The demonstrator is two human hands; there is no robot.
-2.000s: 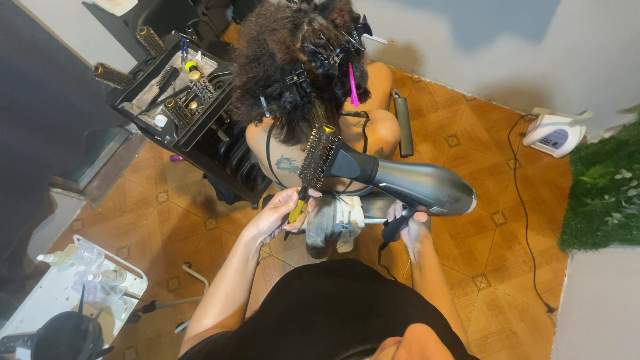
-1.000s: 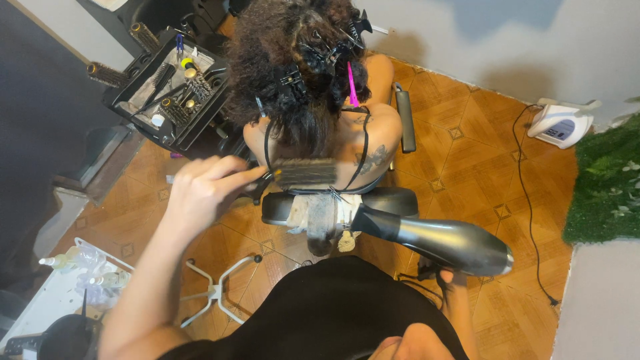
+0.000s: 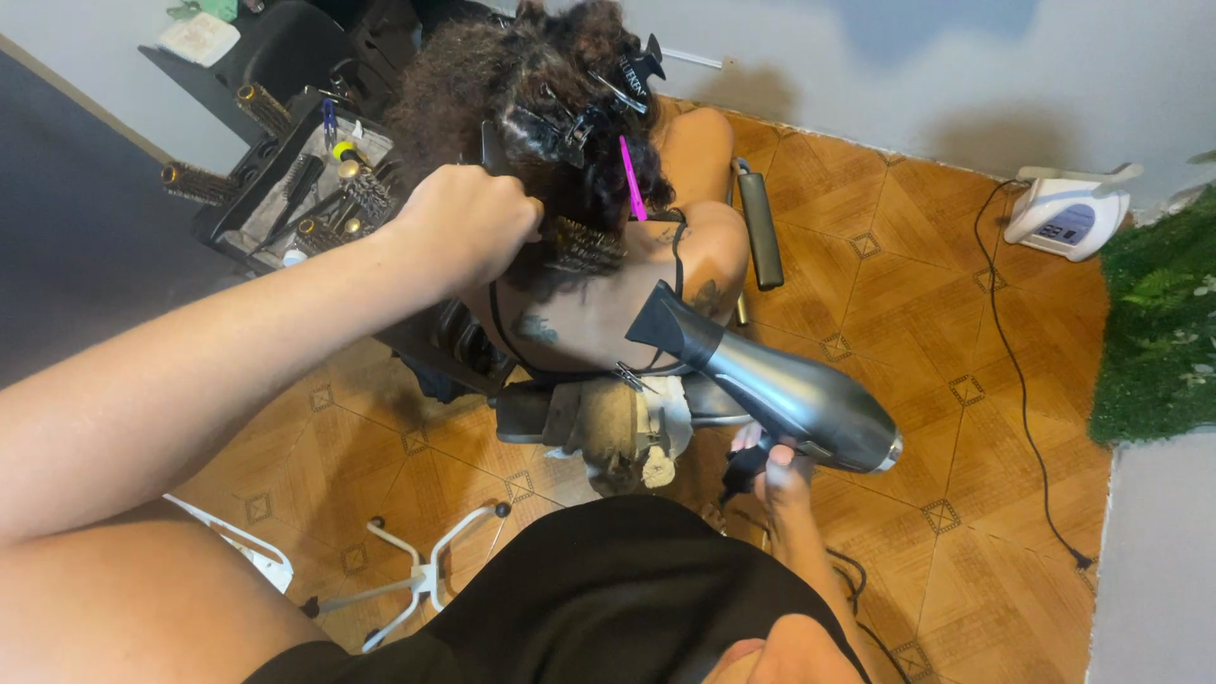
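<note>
My left hand is closed round the handle of a round hairbrush, whose bristles lie in the lower hair of a seated person seen from behind. Black hair clips and a pink clip hold up parts of the dark curly hair. My right hand grips the handle of a grey hair dryer, low and to the right. The dryer's black nozzle points up and left at the person's upper back, apart from the brush.
A black trolley tray with several round brushes stands left of the person. On the right are a white device with a cord on the tiled floor and a green plant panel. A white metal stand base is at lower left.
My left hand has moved up with the brush, from below the hair to within its lower part. The dryer has risen from its lower position, and its nozzle now tilts upward.
</note>
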